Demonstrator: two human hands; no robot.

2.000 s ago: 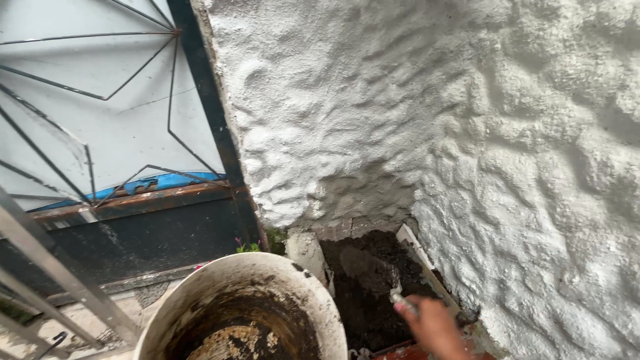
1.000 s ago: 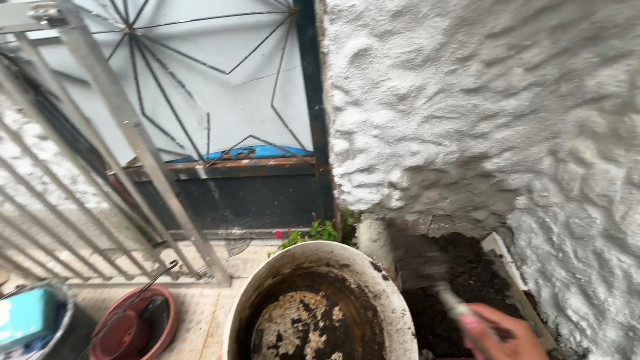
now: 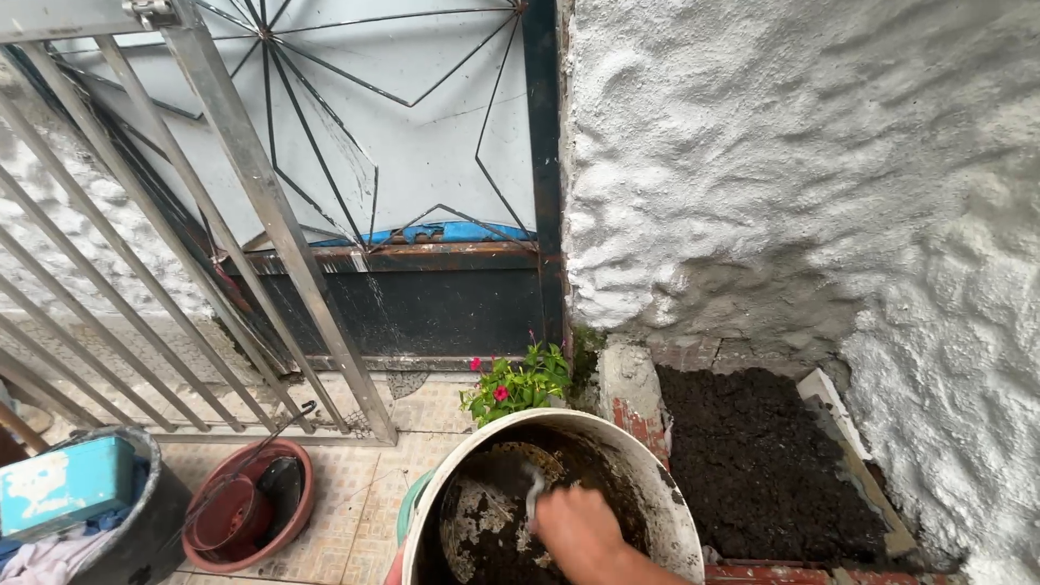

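Note:
Inside a white plastic bucket [image 3: 682, 520], soiled with dark earth, my right hand [image 3: 581, 528] grips a hand trowel [image 3: 532, 491] by its handle; the blade is blurred and low in the bucket. Dark soil and pale crust show on the bucket's bottom and walls. Only a bit of my left hand [image 3: 396, 565] appears, against the bucket's outer left side near a green thing. To the right of the bucket, dark moist soil [image 3: 764, 463] fills a brick-edged planting bed beside the wall.
Behind the bucket grows a plant with pink flowers [image 3: 524, 382]. A metal gate [image 3: 276, 219] stands left, before a dark metal door [image 3: 422, 313]. A reddish plastic basin [image 3: 305, 504] with pots and a black bucket [image 3: 150, 520] holding cloths and a turquoise box sit on the tiles. A rough white wall [image 3: 731, 146] rises right.
My right hand with the trowel has moved left from over the soil bed into the bucket. The view has turned left.

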